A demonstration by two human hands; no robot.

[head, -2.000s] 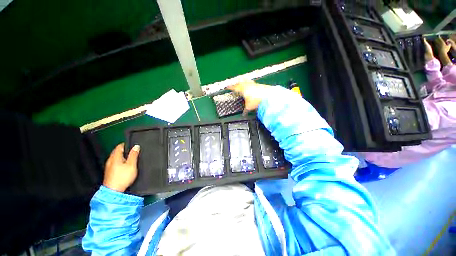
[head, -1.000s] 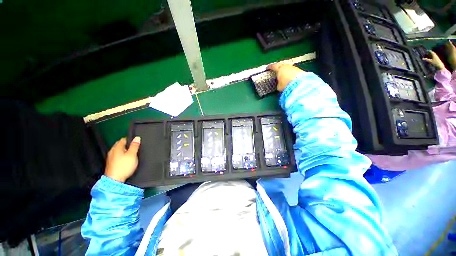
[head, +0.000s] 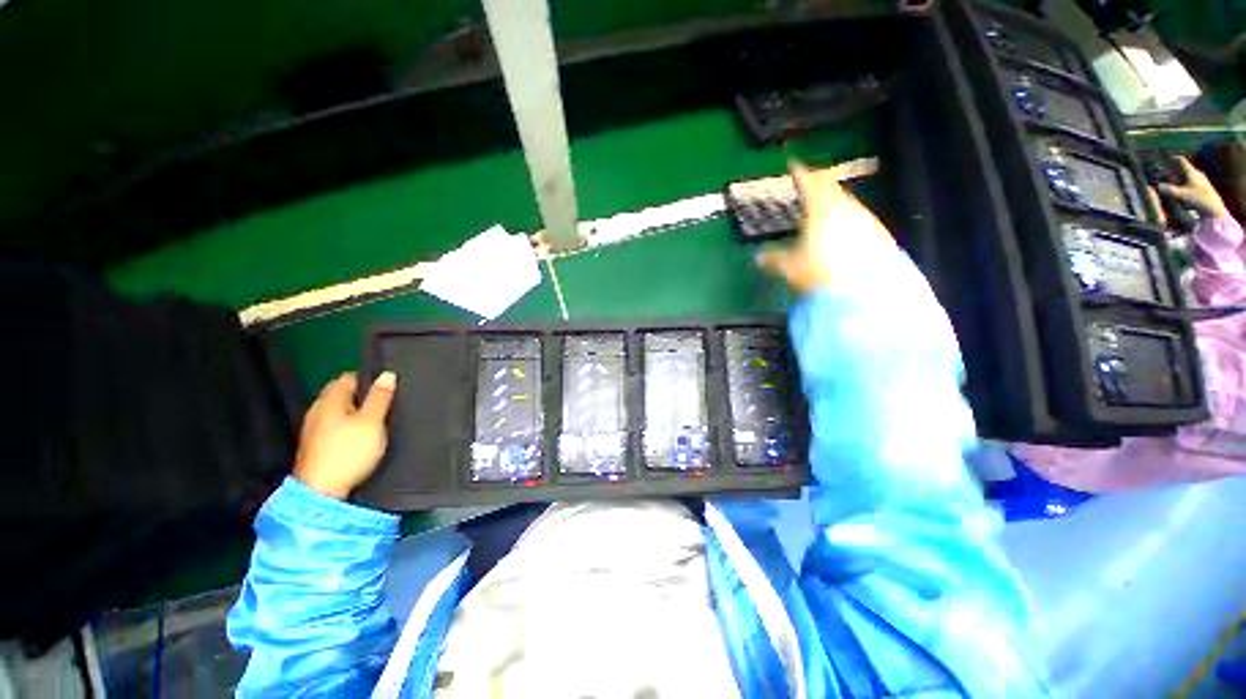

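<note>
A black foam tray [head: 426, 444] lies across the bench in front of me. Its leftmost pocket is empty and the other pockets hold phone bodies [head: 593, 407]. My left hand [head: 342, 434] grips the tray's left end, thumb on top and fingers hidden underneath. The small black screw tray [head: 765, 209] rests at the pale rear strip. My right hand [head: 824, 243] is just right of the screw tray, blurred, with thumb and fingers apart and nothing seen in it.
White paper [head: 485, 273] lies left of an upright post [head: 536, 130]. Stacked foam trays with phones [head: 1107, 260] stand at the right, and another dark tray [head: 813, 107] is at the back. A person's hand and pink sleeve [head: 1213, 253] show at the far right.
My right hand has carried the screw tray to the right and back, and its fingers have now come apart beside it. My left hand stays on the foam tray.
</note>
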